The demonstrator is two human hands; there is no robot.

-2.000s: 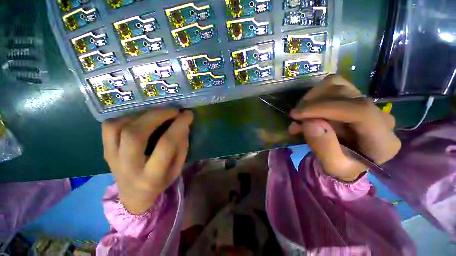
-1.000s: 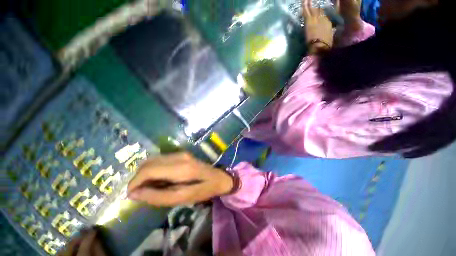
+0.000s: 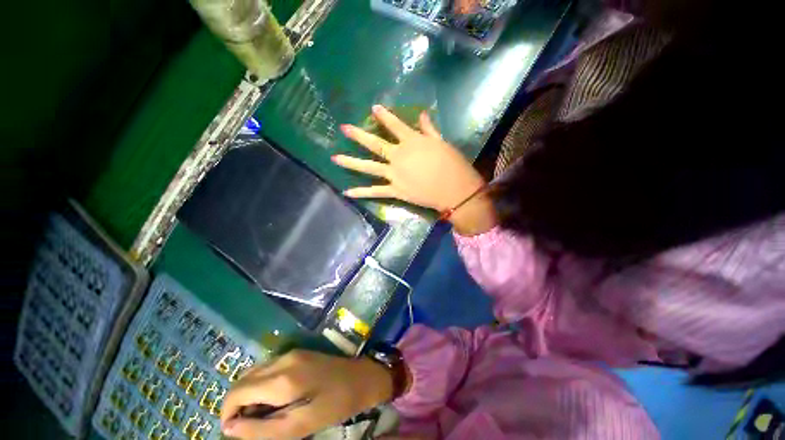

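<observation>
My right hand [image 3: 301, 391] is at the bottom, over the near right corner of a translucent blister tray [image 3: 157, 301]. Its fingers are curled around a thin dark tool, seemingly the tweezers [image 3: 288, 406], mostly hidden in the hand. Rows of small flexible printed circuits [image 3: 172, 366] lie in the tray pockets. The tray's lower part is cut off by the picture's edge. My left hand is out of the picture.
A dark glossy pad [image 3: 280, 219] with a white cable [image 3: 392, 273] lies beyond my hand. Another person's hand [image 3: 413, 168] is spread on the green bench. A second pocketed tray [image 3: 73, 309] is at left, another tray [image 3: 456, 19] at the top. A pipe [image 3: 245, 39] stands behind.
The view has swung to the right. My left hand has gone out of the picture. The other person's hand has come down flat on the bench beside the dark pad.
</observation>
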